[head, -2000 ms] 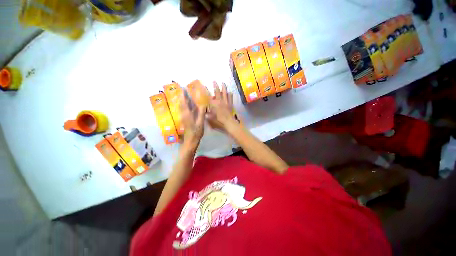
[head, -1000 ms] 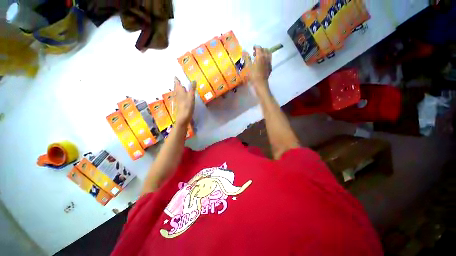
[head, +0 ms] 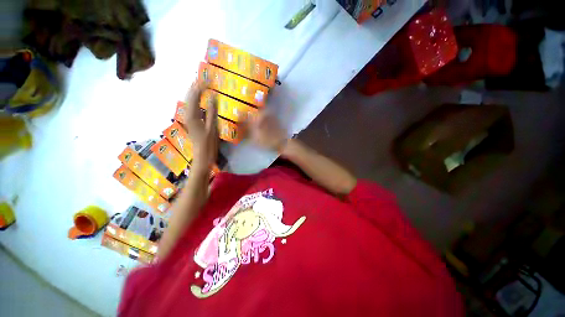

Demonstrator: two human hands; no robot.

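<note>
A row of several orange retail boxes [head: 240, 69] lies on the white bench [head: 87, 117], between my hands. My left hand [head: 201, 127] is upright against the row's left side, fingers together. My right hand [head: 265, 129] is blurred at the row's near right end, its fingertips on or beside the boxes. Its exact grip is unclear. More retail boxes [head: 144, 176] stand side by side to the left, partly behind my left hand and forearm. Another small group of retail boxes [head: 129, 238] is nearer me at the lower left.
A yellow tape roll on an orange dispenser [head: 90, 220] is at the left. A brown cloth [head: 93, 31] lies at the back left. A greenish tool [head: 300, 15] and more boxes [head: 365, 7] are farther along. A red stool [head: 433, 43] and brown carton [head: 458, 145] are on the right.
My hands have come together around the row of boxes, which is now turned to a flatter slant and sits closer to the left-hand boxes. The camera view has shifted and rotated.
</note>
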